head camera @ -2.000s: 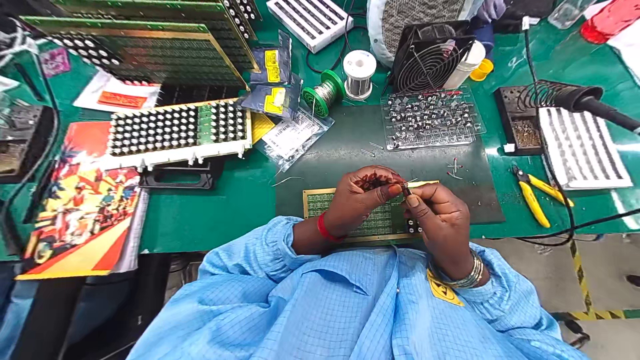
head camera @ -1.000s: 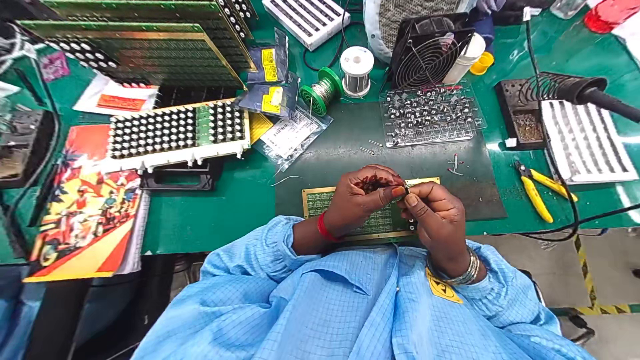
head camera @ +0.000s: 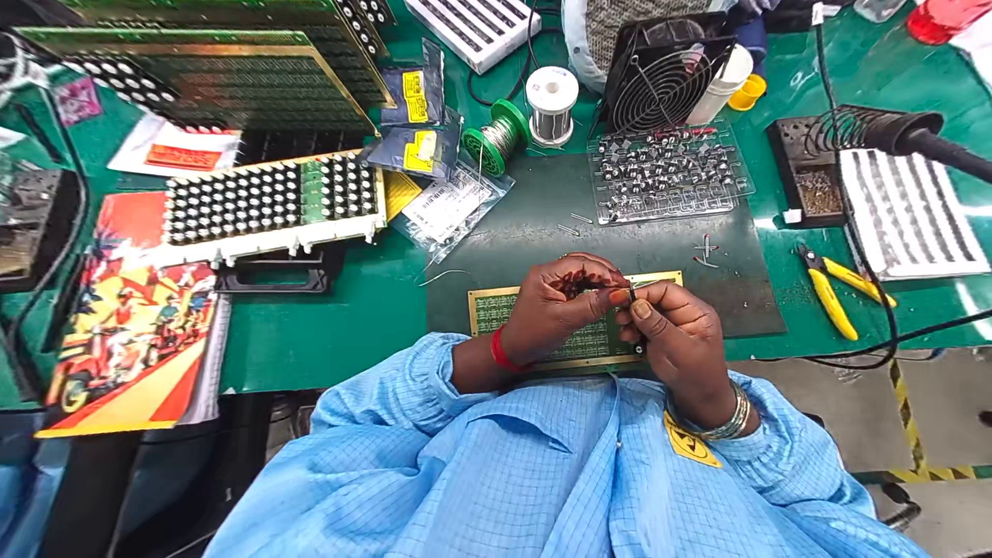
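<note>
My left hand (head camera: 554,314) is curled around several small dark components (head camera: 577,284), with thumb and forefinger pinched at a small dark part (head camera: 632,295). My right hand (head camera: 678,322) meets it there, its thumb and forefinger on the same part; its exact kind is too small to tell. Both hands are over a green circuit board (head camera: 496,308) with gold-coloured edges, which lies on a dark mat (head camera: 519,225) and is partly hidden by them. A small black part with a light top (head camera: 638,349) stands near the board's lower right, beside my right hand.
Behind the hands lie a clear tray of components (head camera: 670,174), solder wire spools (head camera: 552,105) and a fan (head camera: 663,74). Yellow-handled cutters (head camera: 833,298) and a soldering iron in its coil holder (head camera: 876,132) are right. A populated board (head camera: 271,201) and upright boards (head camera: 209,85) stand left.
</note>
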